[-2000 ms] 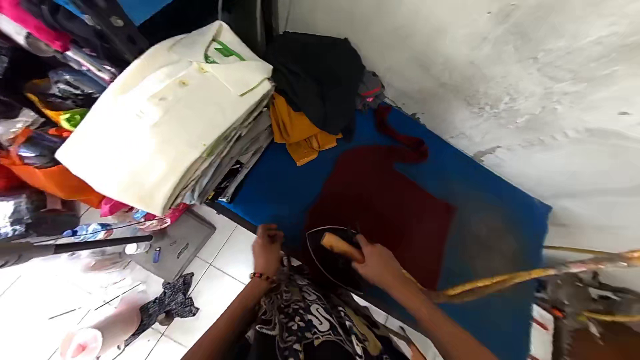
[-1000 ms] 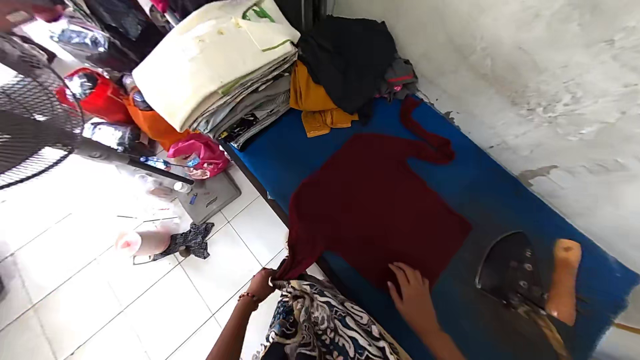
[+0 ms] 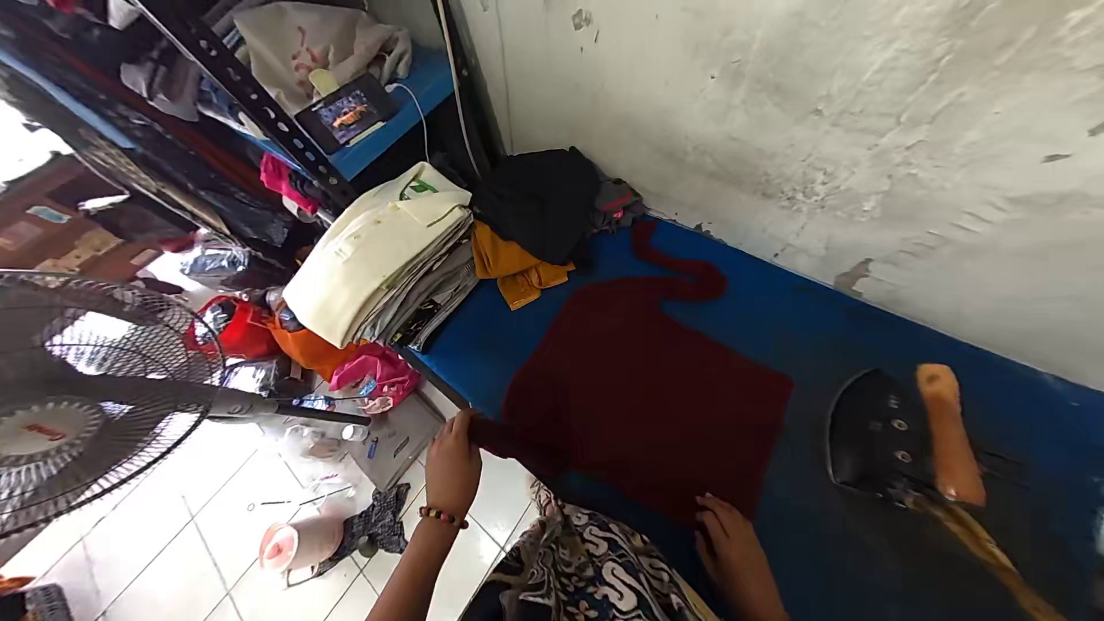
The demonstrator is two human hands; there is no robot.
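A dark red garment point(image 3: 647, 388) lies spread on a blue-covered table point(image 3: 871, 345). At the table's near left edge, my left hand point(image 3: 454, 470) grips one end of it, pulled out to the left. My right hand point(image 3: 729, 552) rests on its lower edge, fingers apart and palm down. To the right stands an electric iron point(image 3: 875, 435) with a wooden handle point(image 3: 953, 440), which neither hand touches. A strip of the garment curls toward the wall at the top.
A folded stack of clothes topped by a cream shirt point(image 3: 375, 250) sits at the table's left end, beside black point(image 3: 543, 203) and mustard cloth point(image 3: 513, 263). A pedestal fan point(image 3: 95, 397) stands at the left. A cable point(image 3: 992, 552) runs from the iron. A wall point(image 3: 819, 129) borders the far side.
My right hand held the iron two seconds ago; it has let go, and the iron stands at the right. My left hand has drawn an end of the garment out to the left.
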